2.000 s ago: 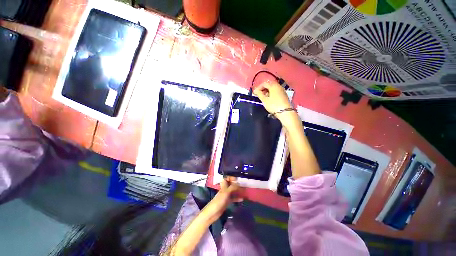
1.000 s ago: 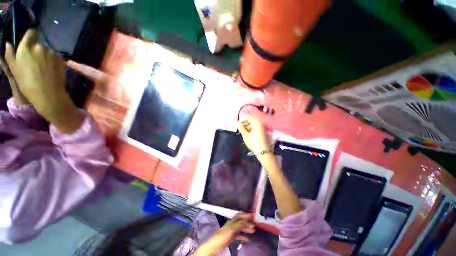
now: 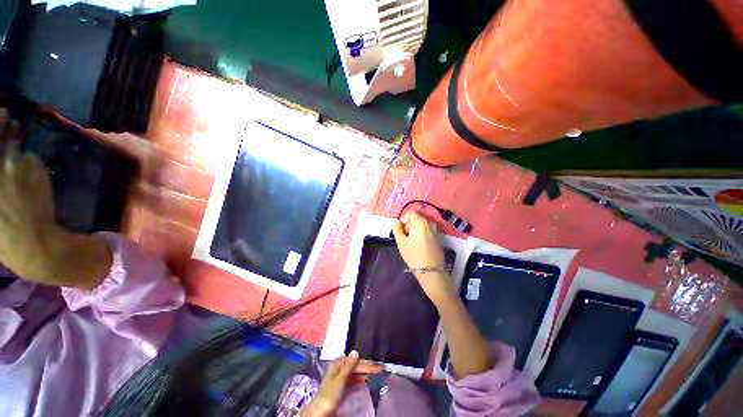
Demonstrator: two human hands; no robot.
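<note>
A dark, black-bordered tablet (image 3: 389,313) lies on a white sheet in front of me. My right hand (image 3: 419,244) is at its top edge, its fingers closed on the end of a short black looped lead. The lead's dark connector (image 3: 456,220) lies on the bench to the right of the hand. The plug end is hidden by my fingers. My left hand (image 3: 344,379) is at the tablet's lower left edge, fingertips on the rim, holding it.
Another tablet (image 3: 277,204) lies on a white sheet to the left, and several (image 3: 509,305) lie to the right. An orange banded cylinder (image 3: 521,81) and a test chart (image 3: 676,208) are behind the bench. Another person's hand (image 3: 37,220) is at far left by dark stacked items (image 3: 81,65).
The view has swung left. My right hand and the lead have moved from a lit tablet to the dark one left of it. My left hand has moved to that tablet's lower edge.
</note>
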